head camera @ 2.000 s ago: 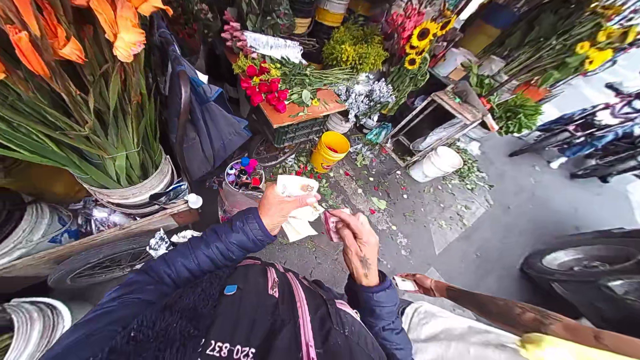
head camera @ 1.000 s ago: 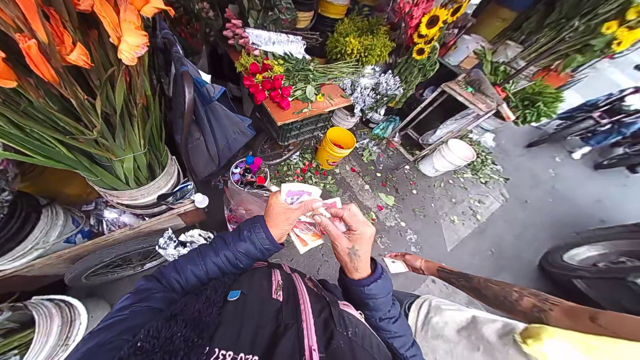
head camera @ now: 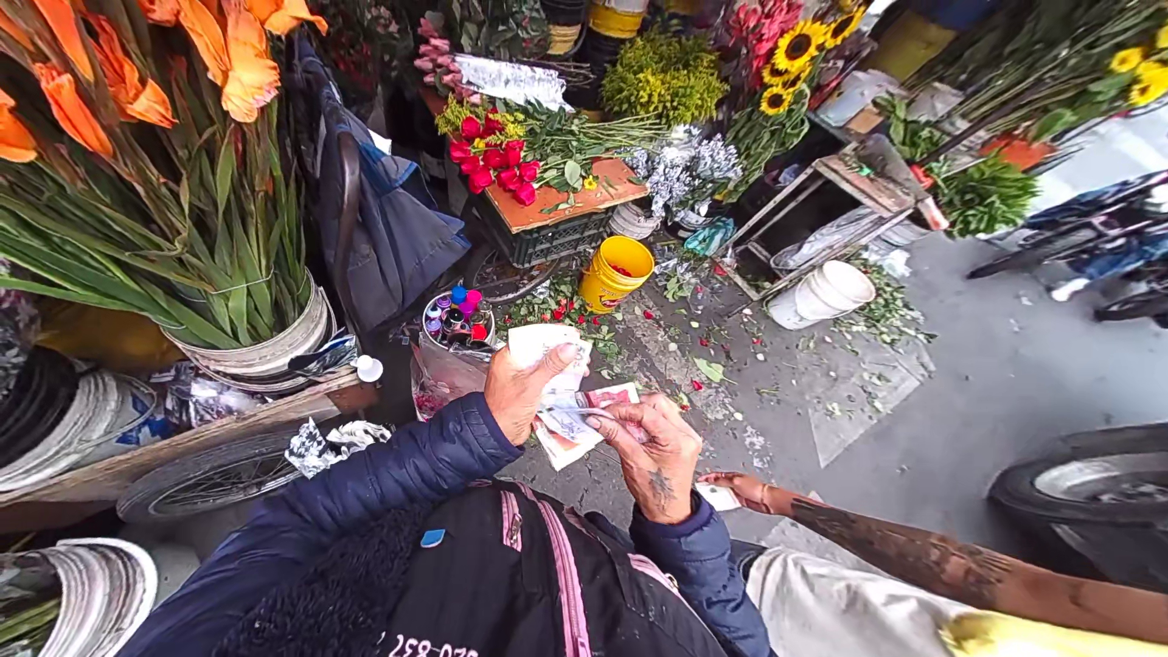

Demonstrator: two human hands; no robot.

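Observation:
In front of my chest, my left hand (head camera: 522,388) holds several banknotes (head camera: 547,349), its thumb on top of them. My right hand (head camera: 652,456) pinches the edge of other notes (head camera: 613,398) that fan out below and to the right of the first ones. Both hands are close together and the notes overlap between them. At the right, another person's hand (head camera: 744,491) holds a small pale piece of paper (head camera: 718,496), apart from my hands.
Beyond my hands stand a yellow bucket (head camera: 617,274), a wooden board with red roses (head camera: 584,196) and a white bucket (head camera: 821,294). Orange gladioli (head camera: 242,182) fill a container at left. Leaves and petals litter the pavement; a vehicle wheel (head camera: 1086,493) is at right.
My hands were farther apart two seconds ago and together on the notes one second ago. Now the right hand holds some notes fanned lower right. The other person's hand stays at the right.

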